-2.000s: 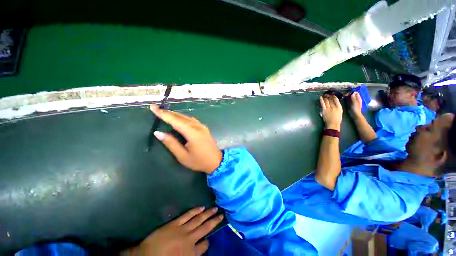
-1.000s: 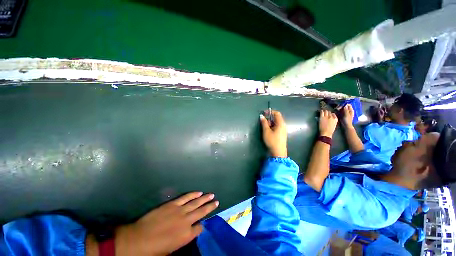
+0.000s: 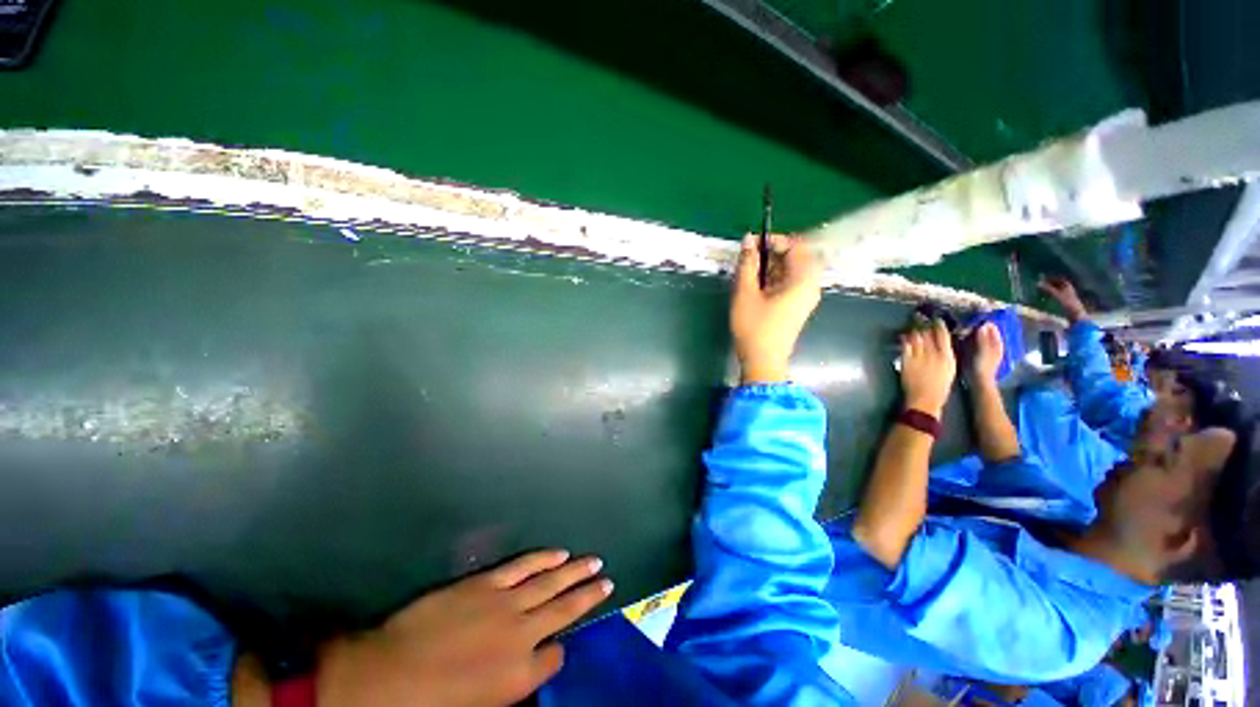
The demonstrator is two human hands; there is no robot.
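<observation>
My right hand [image 3: 777, 307] is raised at the bench's far edge, right of the middle. It grips a thin dark stick-like tool [image 3: 767, 210], upright between thumb and fingers, with its upper part standing out above the fingertips. Whether it is tweezers or a pen, I cannot tell. My left hand [image 3: 477, 628] lies palm down at the near edge of the glossy dark green bench [image 3: 346, 332], fingers slightly apart, holding nothing visible.
A worn white edge strip [image 3: 401, 187] divides the bench from a green conveyor [image 3: 456, 124]. A black unit [image 3: 21, 28] is cut off at the upper left. A white-wrapped post [image 3: 995, 207] slants up right. A neighbouring worker's hands [image 3: 929, 362] are by a blue bin [image 3: 1009, 339].
My right hand moved right across the bench, then up to the edge strip, with the dark stick now clearly in it. My left hand stays nearly still. The black unit has shifted towards the upper left corner.
</observation>
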